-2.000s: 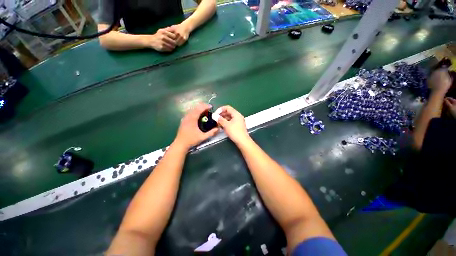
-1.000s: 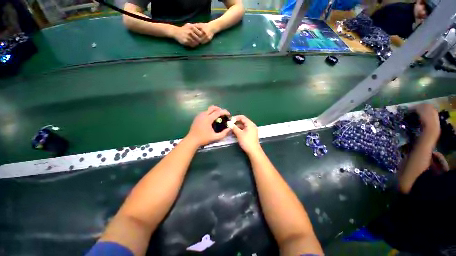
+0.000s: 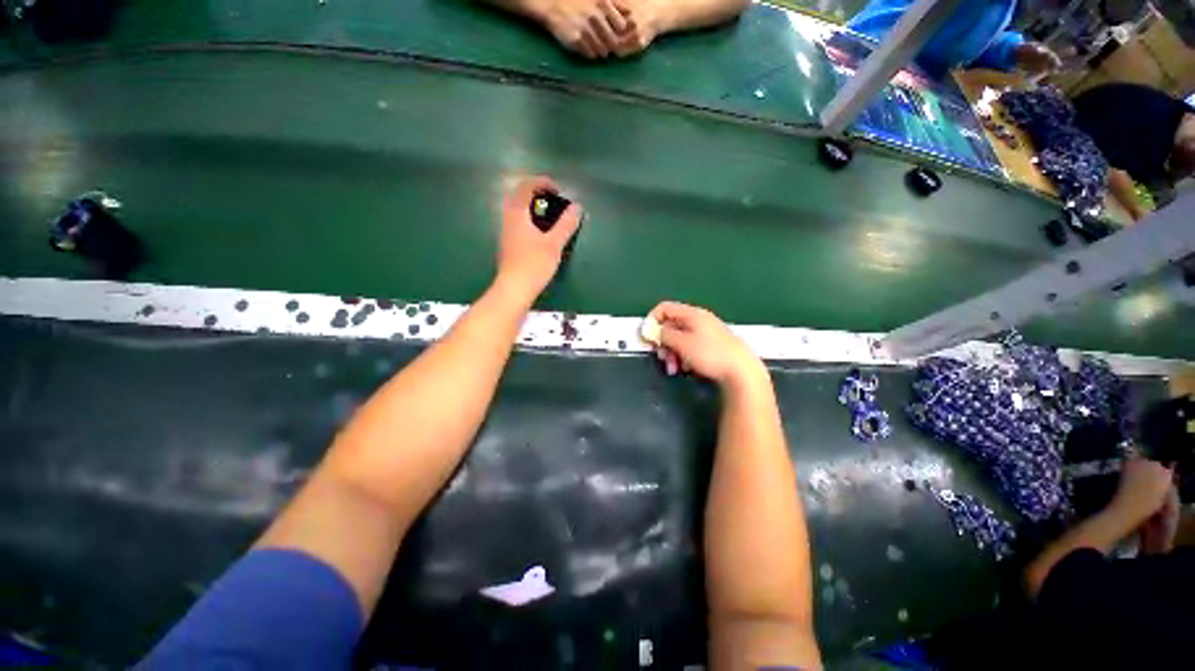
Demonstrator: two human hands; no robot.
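My left hand (image 3: 531, 243) is over the green belt with its fingers around a black housing (image 3: 550, 210); a small yellowish spot shows in the housing's mouth. My right hand (image 3: 701, 344) is at the white rail (image 3: 609, 336) and pinches a small pale part (image 3: 651, 329) between thumb and fingertips. The two hands are apart. The underside of the housing is hidden by my left hand.
Small dark dots (image 3: 351, 315) lie along the rail. A housing with a board (image 3: 98, 239) is on the belt at left. A board pile (image 3: 996, 426) lies at right beside a neighbour's hands (image 3: 1138, 496). A paper scrap (image 3: 520, 589) is on the bench. Folded hands (image 3: 600, 24) rest opposite.
My left hand has moved forward over the belt with the housing, away from my right hand. My right hand has moved right along the rail with the pale part. The view has shifted.
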